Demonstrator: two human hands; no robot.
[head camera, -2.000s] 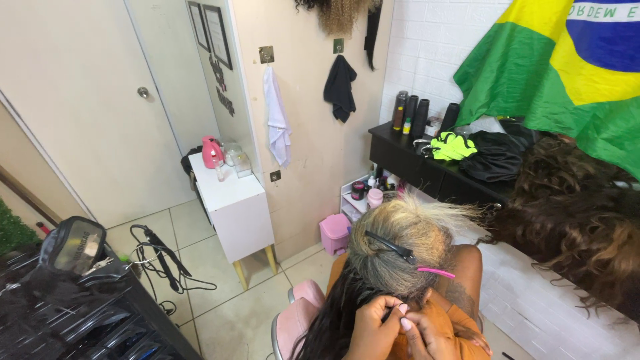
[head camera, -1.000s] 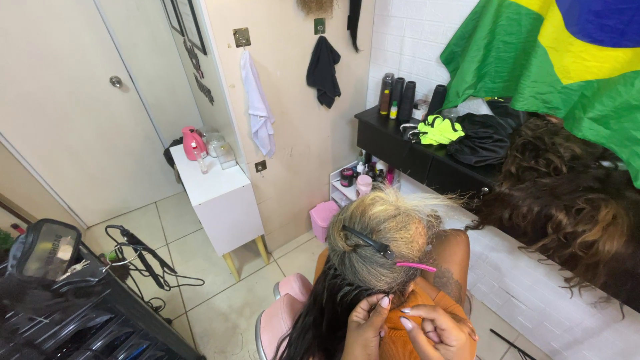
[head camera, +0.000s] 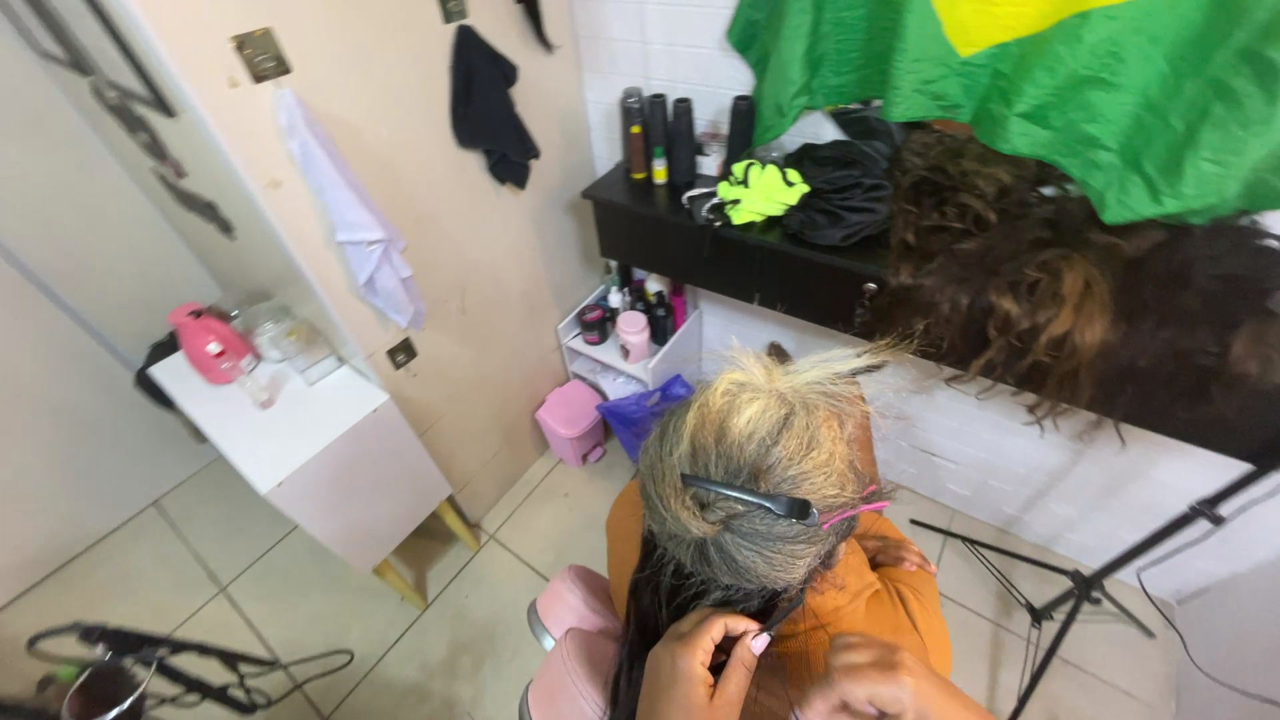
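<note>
A seated person in an orange top (head camera: 900, 610) has light frizzy hair (head camera: 790, 410) gathered up, with a black hair clip (head camera: 750, 498) and a pink clip (head camera: 855, 513) in it. Long dark hair (head camera: 640, 620) hangs down the left of the back. At the nape, my left hand (head camera: 705, 665) pinches a thin dark strand (head camera: 785, 612) between thumb and index finger. Close by on the right, my right hand (head camera: 875, 680) is blurred, its fingers curled; whether it holds anything is unclear.
A pink padded chair (head camera: 575, 670) is under the person. On the right stands a black tripod (head camera: 1080, 590). A black shelf (head camera: 740, 260) carries bottles and wavy brown hair (head camera: 1060, 290). At left are a white cabinet (head camera: 350, 490) and a cabled black styling tool (head camera: 170, 650).
My right hand has moved away from my left, to the right and down; they were together at the nape two seconds ago. The view has shifted to the right and closer.
</note>
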